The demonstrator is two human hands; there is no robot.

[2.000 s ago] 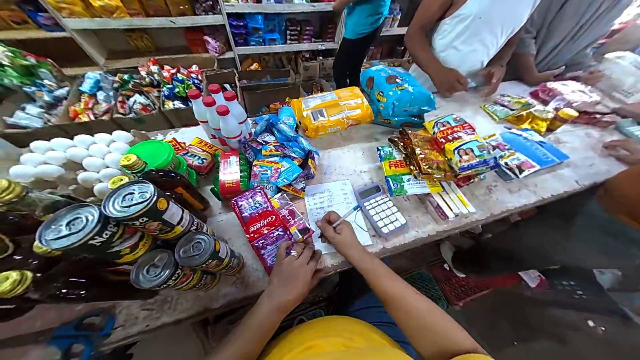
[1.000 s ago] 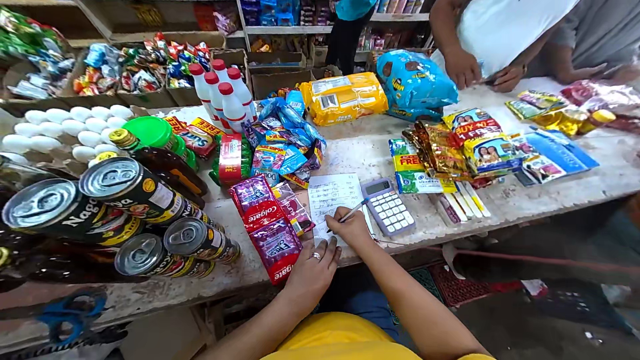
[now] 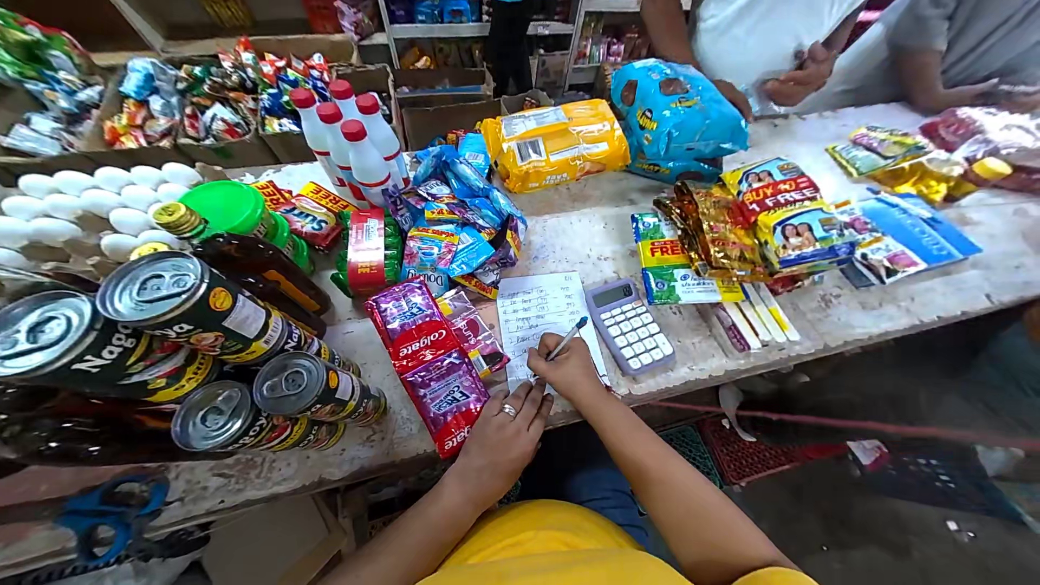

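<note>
My right hand [image 3: 567, 363] grips a pen [image 3: 567, 338], its tip against a sheet of paper [image 3: 543, 302] that bears handwriting. Spread over the lower edge of that sheet is my left hand [image 3: 510, 422], with a ring on one finger and nothing held. A calculator [image 3: 630, 327] lies just right of the paper. Red and purple Colgate sachets [image 3: 431, 366] lie left of it, beside a dark pink sachet pack [image 3: 474, 331]. Blue and purple sachets [image 3: 463, 219] are heaped behind them.
Cans [image 3: 207, 305], dark bottles [image 3: 264, 280] and eggs [image 3: 97, 199] crowd the left. Red-capped white bottles [image 3: 366, 154], a yellow pack [image 3: 556, 146] and a blue pack [image 3: 678, 118] stand behind. Gold sachets [image 3: 715, 231] lie right. Two people are across the counter; scissors [image 3: 106, 520] are lower left.
My right hand stays on the pen at the paper, and my left hand remains at its lower edge. Across the counter, the hands of the person in white have shifted.
</note>
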